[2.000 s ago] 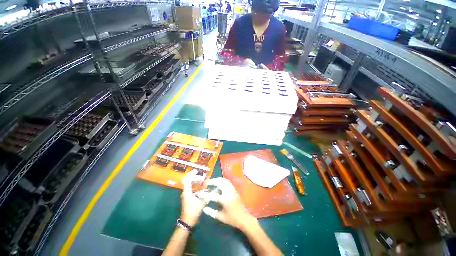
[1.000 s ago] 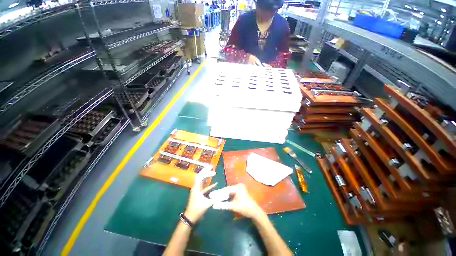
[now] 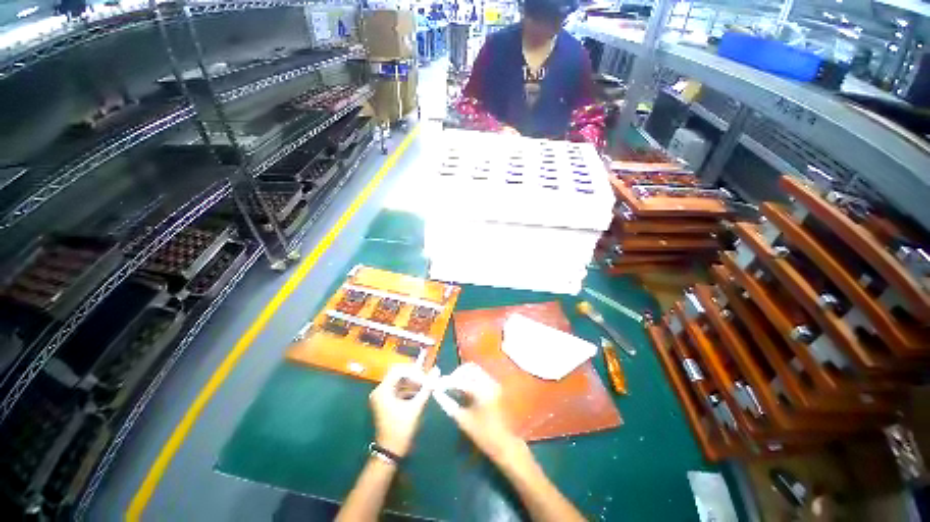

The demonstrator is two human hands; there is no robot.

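Note:
My left hand (image 3: 399, 406) and my right hand (image 3: 474, 403) are close together over the green bench, just in front of the orange-brown fixture (image 3: 324, 352). White material shows at the fingertips of both hands. A small dark item (image 3: 408, 388) shows between the fingers of my left hand, partly hidden. What my right fingers pinch is too blurred to name. The fixture has two silver bars over rows of dark parts. Right of it lies a flat orange-brown plate (image 3: 479, 333) with a white sheet (image 3: 548, 347) on it.
An orange-yellow tool (image 3: 614, 367) and a brush-like tool (image 3: 606, 327) lie right of the plate. A tall white tray stack (image 3: 515, 245) stands beyond, with a person (image 3: 530, 82) behind it. Stacked fixtures (image 3: 755, 336) stand at right. Wire racks (image 3: 219, 133) are at left.
My hands have turned and shifted slightly; my left fingers have come back from the fixture edge and a dark item now shows there. The other person's hands have moved.

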